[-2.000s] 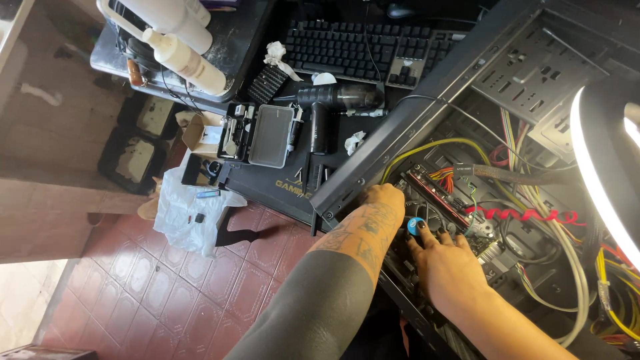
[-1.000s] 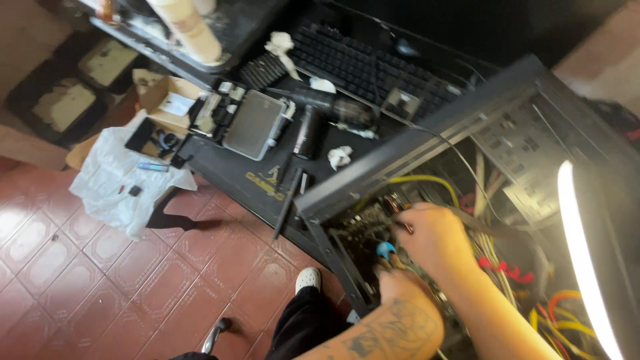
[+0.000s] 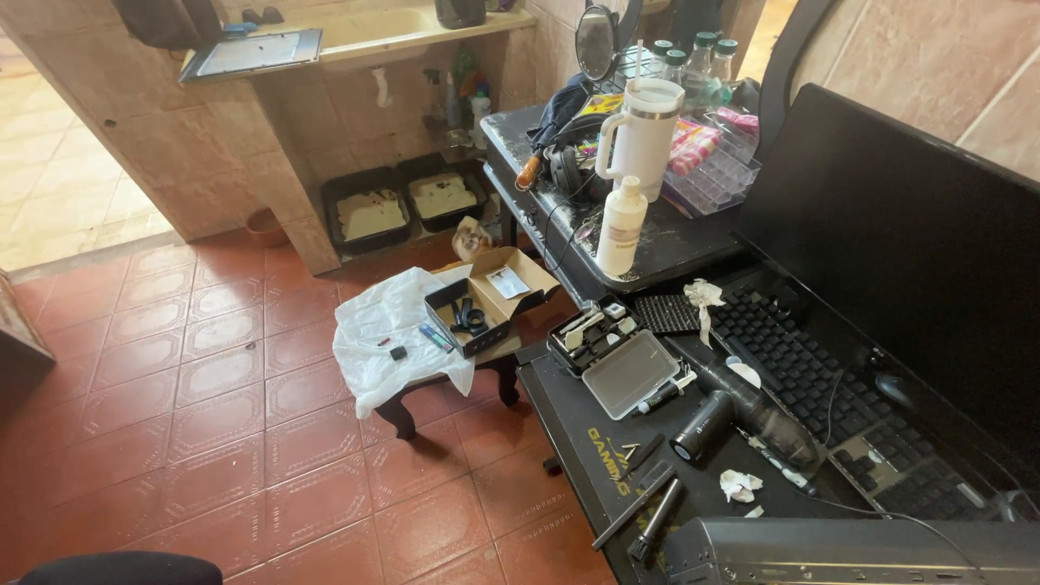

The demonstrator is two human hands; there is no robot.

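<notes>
Neither of my hands shows in the view now. Only the edge of the black computer case [image 3: 853, 551] is in view at the bottom right; its inside is hidden. Left of it on the black desk mat [image 3: 569, 422] lie a black brush [image 3: 656, 520] and a flat black bar [image 3: 634, 505]. A black handheld blower or vacuum [image 3: 705, 424] with a clear part rests beside the keyboard [image 3: 804, 374]. Farther back is a small tool case [image 3: 589, 335] holding bits and pieces, its translucent lid [image 3: 631, 374] folded out. Crumpled tissue [image 3: 739, 486] lies near the computer case.
A low stool holds a white plastic bag [image 3: 390, 325] and an open cardboard box [image 3: 512, 284] with black parts. The dark side table [image 3: 520, 154] bears a white tumbler [image 3: 646, 138], a white bottle [image 3: 622, 227] and glass bottles. A black monitor [image 3: 902, 219] stands at right.
The view has swung up and left, away from the inside of the computer case. Both hands, earlier at the parts inside it, are out of view.
</notes>
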